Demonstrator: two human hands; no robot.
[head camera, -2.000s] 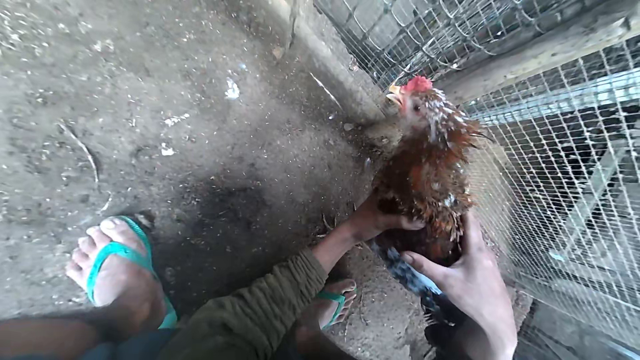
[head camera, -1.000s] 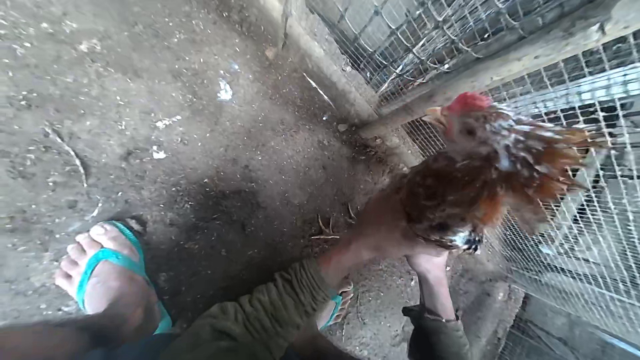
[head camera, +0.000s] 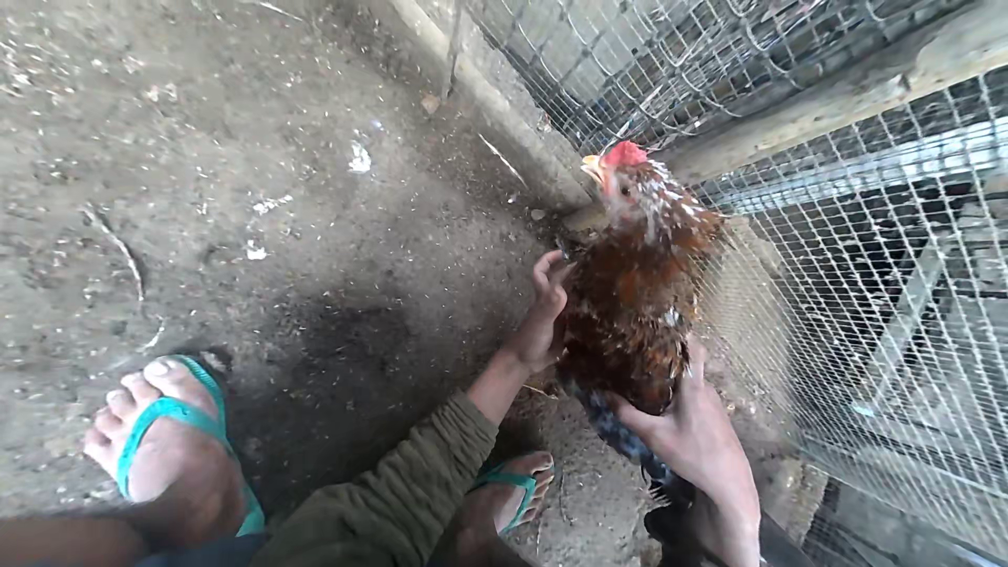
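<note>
A live chicken (head camera: 630, 307) with brown, white-flecked feathers and a red comb is upright between my hands, its head toward the top of the view and its beak to the left. My left hand (head camera: 543, 315) lies against its left side in view, fingers curled and partly raised at the breast. My right hand (head camera: 697, 421) holds the lower body from the right, thumb across the feathers above the dark tail (head camera: 618, 433). The chicken's legs and my right fingertips are hidden.
Wire mesh (head camera: 858, 315) runs along the right, with a wooden rail (head camera: 827, 118) across it. A low ledge (head camera: 504, 110) borders the dirt floor (head camera: 315, 205). My feet, in teal flip-flops (head camera: 173, 409), stand at the lower left and bottom middle.
A second ago the chicken was tilted rightward, its feet showing at the left; now it is more upright. My left hand has moved to its side, and my right hand is again at its lower body.
</note>
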